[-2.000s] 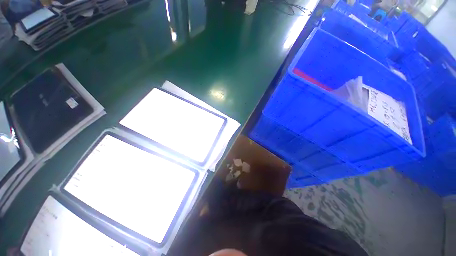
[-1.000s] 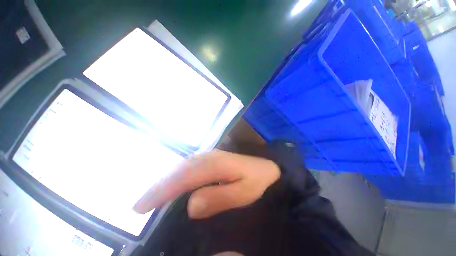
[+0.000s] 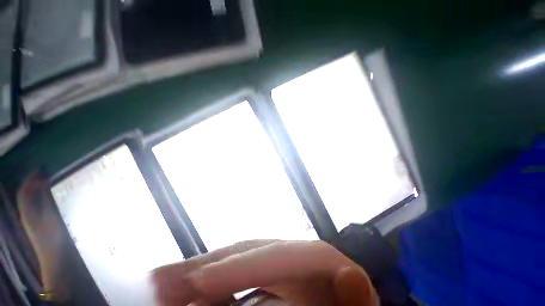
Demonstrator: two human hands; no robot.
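Observation:
Three lit tablets lie side by side, glaring white: a left one (image 3: 113,221), a middle one (image 3: 227,173) and a right one (image 3: 340,137). Pale sheets stick out past their edges. My right hand (image 3: 263,275) is large and blurred at the bottom, over the lower parts of the left and middle tablets. Its fingers reach left with a gap below them, and nothing shows held; whether it touches a screen cannot be told. My left hand (image 3: 39,227) is blurred at the left tablet's outer edge; its grip is unclear.
A dark tablet (image 3: 179,30) with a white label lies on pale sheets at the upper left. Dull grey tablets (image 3: 60,42) lie beside it. The green bench mat (image 3: 466,113) runs behind and right. A blue crate (image 3: 490,245) stands at the lower right.
The view has turned and shifted left, so more of the left tablets shows. My left hand has come into view at the left. My right hand reaches over toward the left tablet.

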